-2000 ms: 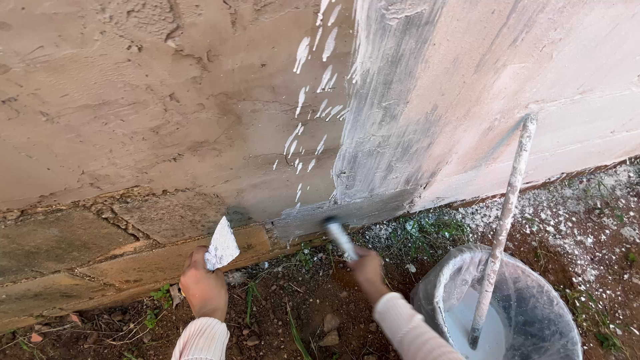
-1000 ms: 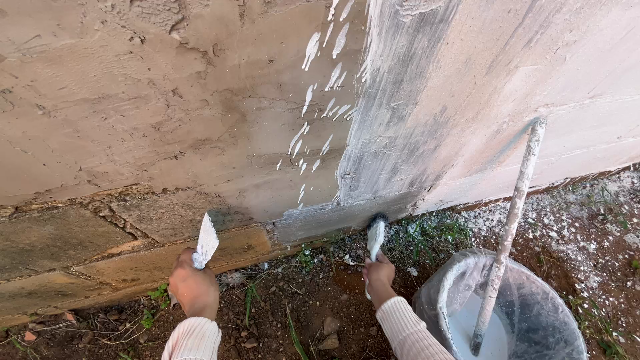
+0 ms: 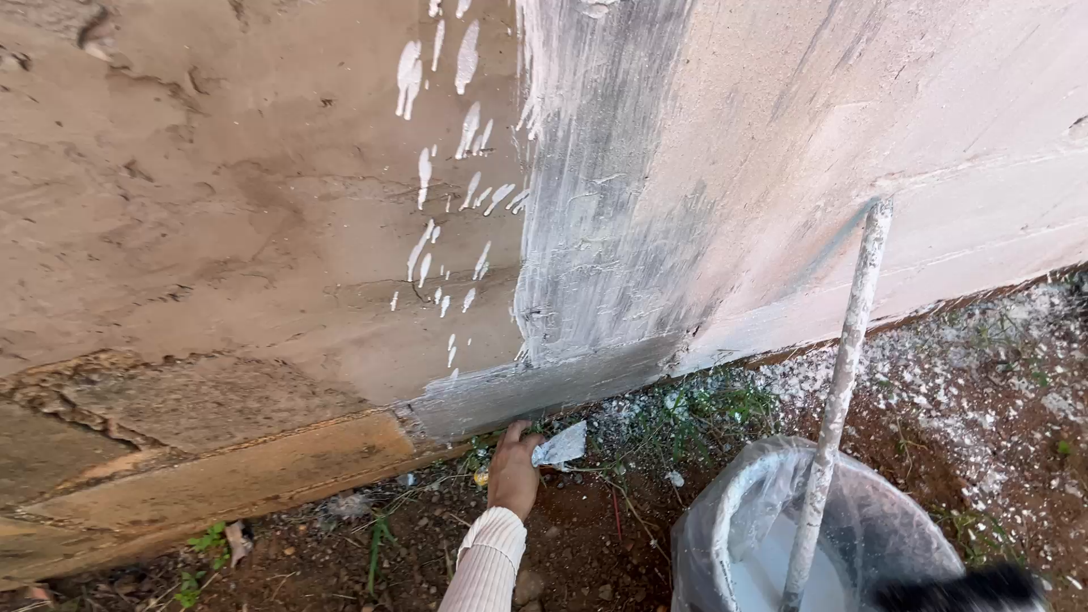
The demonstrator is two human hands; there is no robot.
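My left hand reaches to the foot of the wall, its fingers at the lower edge. It holds a putty knife, whose white-coated blade points right over the soil. White paint drips and streaks mark the plaster wall, with a brushed grey-white band beside them. At the lower right edge a dark, blurred brush head is over the near rim of the plastic-lined bucket. My right hand is out of view.
A paint-spattered stick stands in the bucket of white liquid, its top near the wall. Reddish soil, grass tufts and white flakes lie along the wall. A stone footing runs left.
My left hand has moved right along the wall's base, and the putty knife now points right. My right hand has left the wall's foot and gone out of view; a blurred brush shows by the bucket.
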